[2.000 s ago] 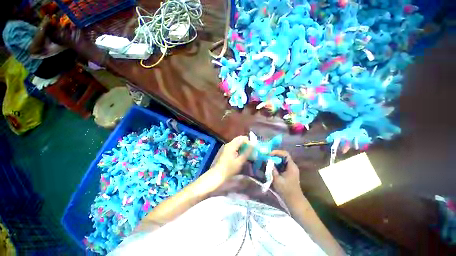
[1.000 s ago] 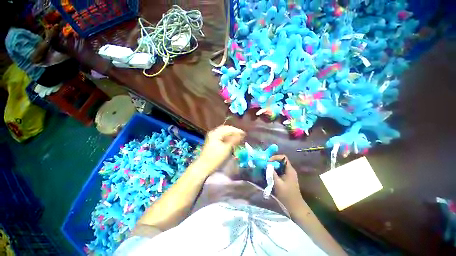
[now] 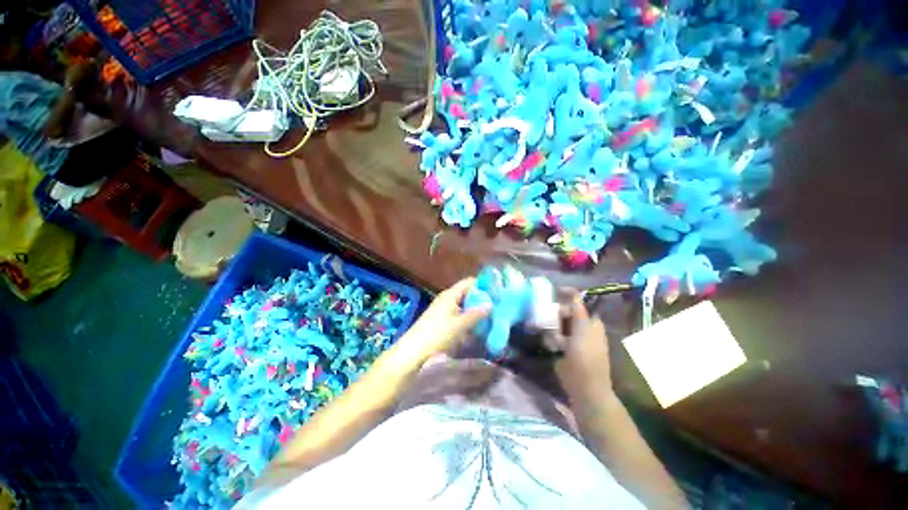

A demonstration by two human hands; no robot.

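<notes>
A palm-sized blue plush toy [image 3: 504,307] is held above the table's near edge. My left hand [image 3: 456,317] grips its left side. A white label [image 3: 544,302] sticks out on its right, beside the fingers of my right hand [image 3: 577,334]. My right hand is blurred, and I cannot tell what it holds. A thin yellow-brown stick [image 3: 609,290] lies just right of that hand. A heap of blue and pink toys [image 3: 577,129] lies beyond the hands.
A blue tub [image 3: 139,443] full of toys stands at the left. A pale card [image 3: 684,355] lies right of my hands. White power strips [image 3: 231,119] with tangled cable lie back left, near a blue crate [image 3: 179,38]. A person's arm [image 3: 62,112] shows far left. More toys [image 3: 889,403] lie far right.
My left hand has come back onto the toy, after being off it a second ago. The toy is turned, with its label now towards my right hand. The whole view has shifted slightly.
</notes>
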